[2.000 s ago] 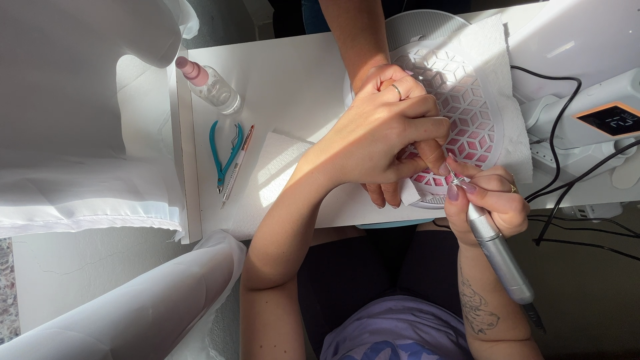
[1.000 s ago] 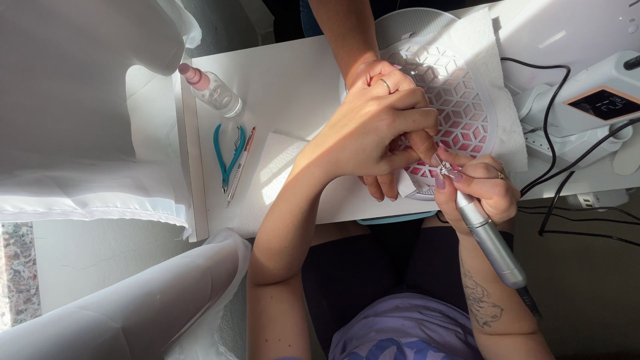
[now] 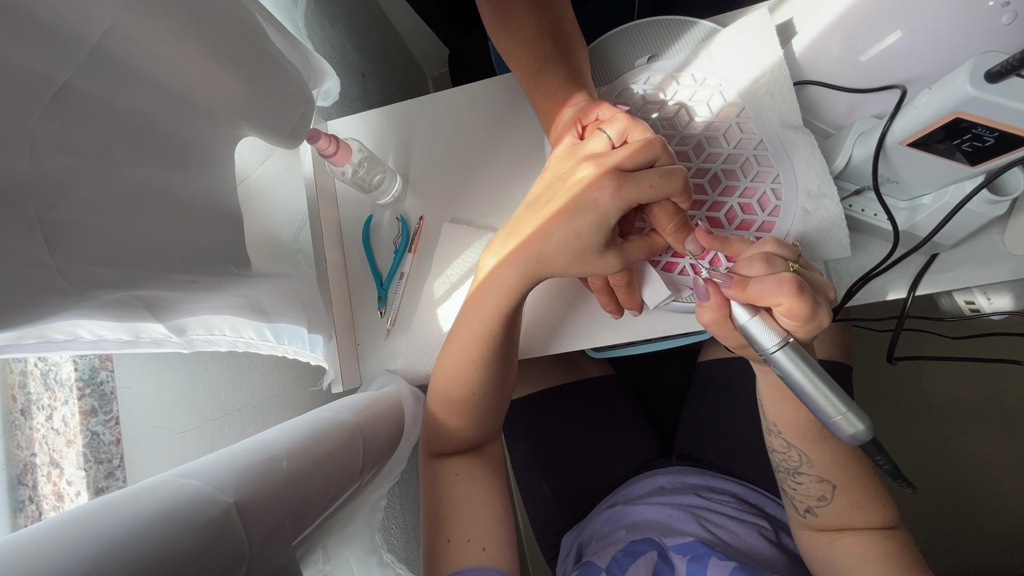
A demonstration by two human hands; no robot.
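Observation:
My left hand (image 3: 604, 196), with a ring on one finger, is closed around another person's hand (image 3: 614, 290) and its finger. In my right hand (image 3: 772, 292) is a silver electric nail drill (image 3: 800, 384), held like a pen. Its thin bit touches or nearly touches the nail of the held finger; my fingertips partly hide the contact. Beneath the hands lies a nail dust collector (image 3: 740, 160) with a white hexagon-patterned grille over pink. The other person's forearm (image 3: 540, 56) reaches in from the top.
Turquoise cuticle nippers (image 3: 384, 268), a slim pen-like tool (image 3: 406, 276) and a clear spray bottle (image 3: 364, 172) with a pink top lie on the white table (image 3: 448, 120). A paper towel (image 3: 812, 152) lies at the collector. Right are a drill control unit (image 3: 944, 136) and black cables (image 3: 888, 200). White curtains hang left.
Both hands keep their holds on the other person's hand and the drill. The drill and my right hand have shifted only slightly. The view has moved a little.

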